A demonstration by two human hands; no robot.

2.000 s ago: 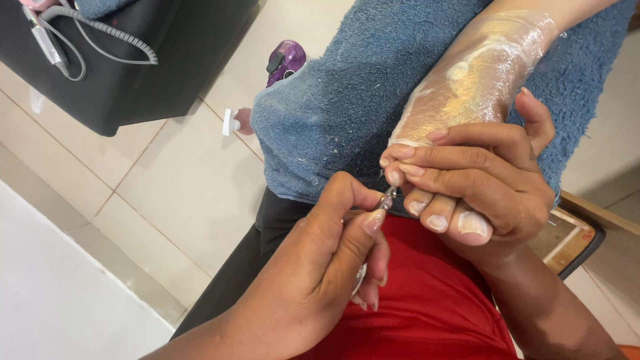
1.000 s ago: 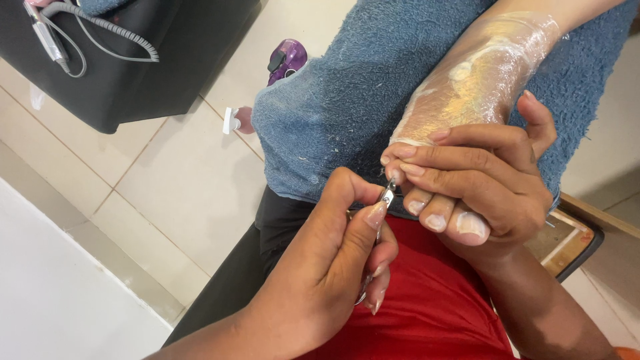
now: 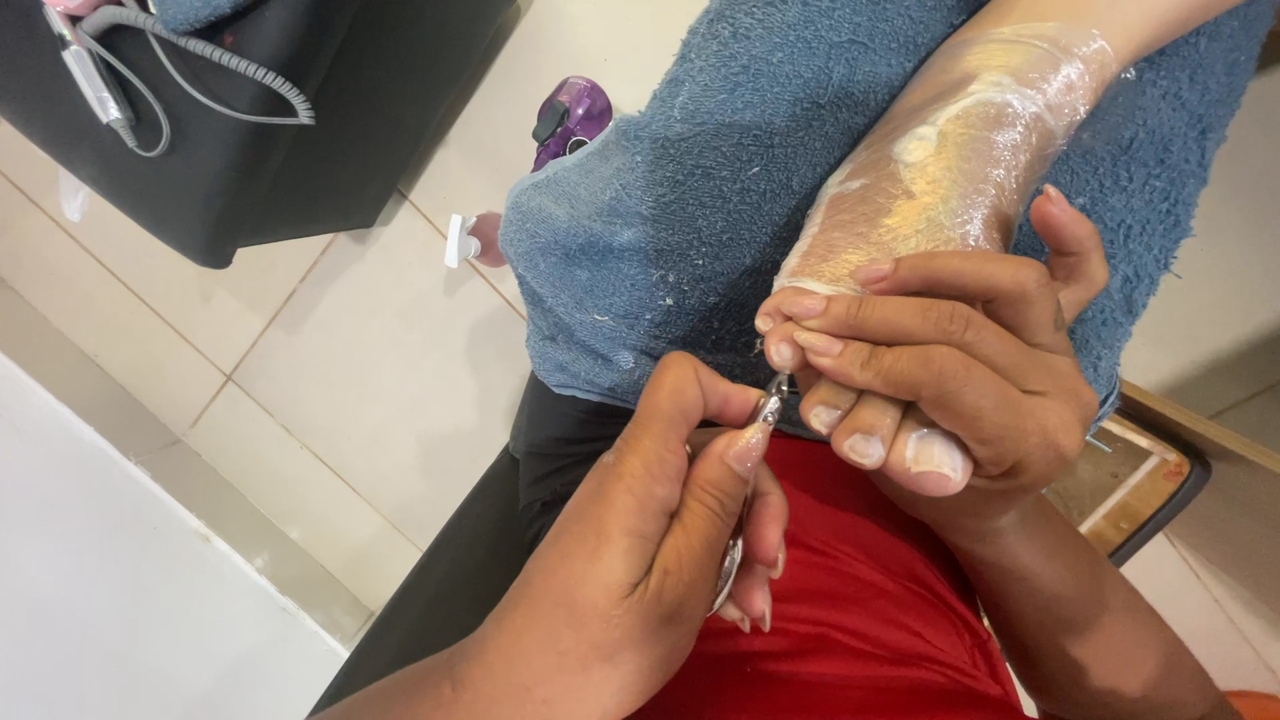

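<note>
My left hand (image 3: 650,500) grips small metal cuticle nippers (image 3: 770,408) between thumb and index finger. The handles run under the palm, where a shiny curved part shows. The nipper tip is at the fourth toe (image 3: 783,354) of another person's foot (image 3: 900,210); whether the jaws touch the nail or skin cannot be told. Around the toes is my right hand (image 3: 960,350), its fingers over their tops and its thumb hidden. Clear plastic film with white cream beneath covers the foot above the toes. Whitish residue shows on the big toe's nail (image 3: 935,453).
A blue towel (image 3: 700,200) lies under the foot. On a black stand (image 3: 330,130) at the upper left rest a corded handpiece (image 3: 90,80) and its coiled cable. A purple bottle (image 3: 575,115) and a white-topped spray bottle (image 3: 463,242) are beyond the towel's left edge, near the tiled floor.
</note>
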